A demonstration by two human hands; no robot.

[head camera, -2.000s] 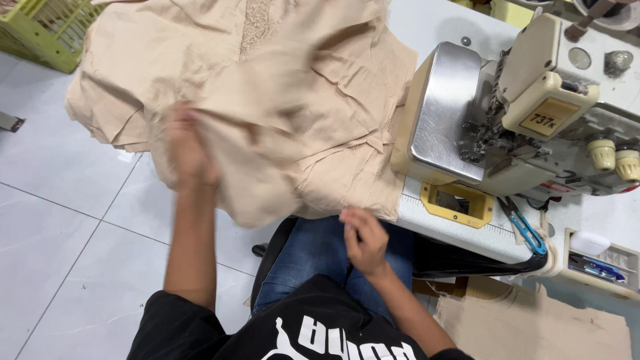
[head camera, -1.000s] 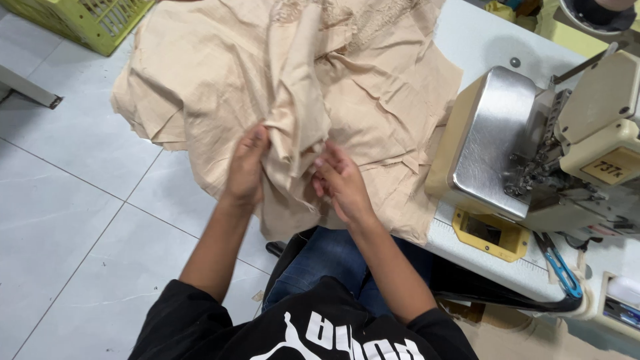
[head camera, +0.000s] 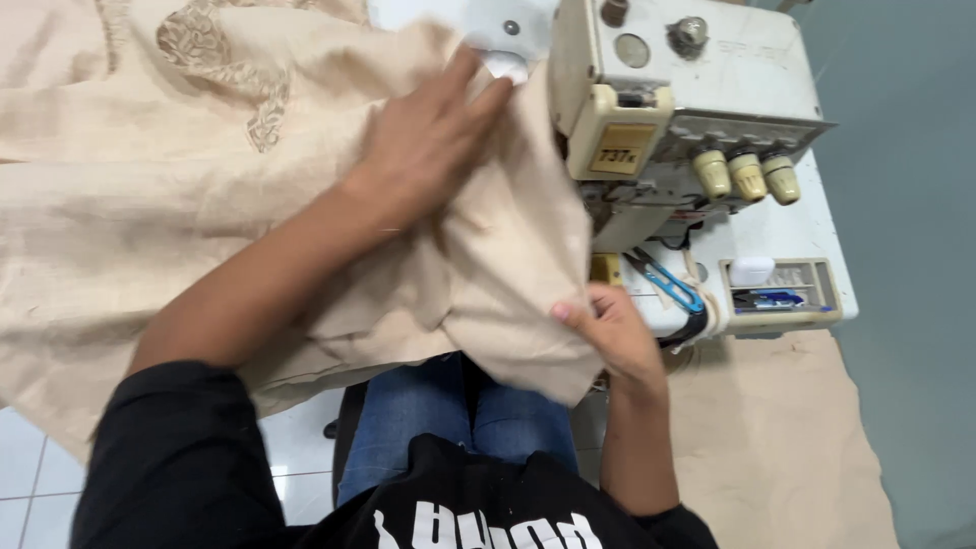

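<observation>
Beige fabric [head camera: 305, 191] with a patterned textured trim [head camera: 200, 38] is spread over the table and hangs toward my lap. My left hand [head camera: 427, 137], slightly blurred, lies on a raised fold of it, fingers pointing at the sewing machine; whether it pinches cloth is unclear. Lower right, my right hand [head camera: 614, 332] grips the fabric's edge between thumb and fingers. An overlock sewing machine [head camera: 724, 61] stands just right of the cloth, its needle area largely hidden by the fabric and the machine head.
Blue thread snips [head camera: 667, 282] lie on the white machine table [head camera: 808, 213] right of the cloth. A small tray [head camera: 837, 286] there holds a white case [head camera: 752, 271] and pens. Beige material [head camera: 778, 435] lies below the table's right end. A greenish wall [head camera: 907, 229] stands at right.
The cloth that both hands held bunched above my lap one second ago is now spread beside the machine. Both hands have moved right, toward the machine. The view has shifted right.
</observation>
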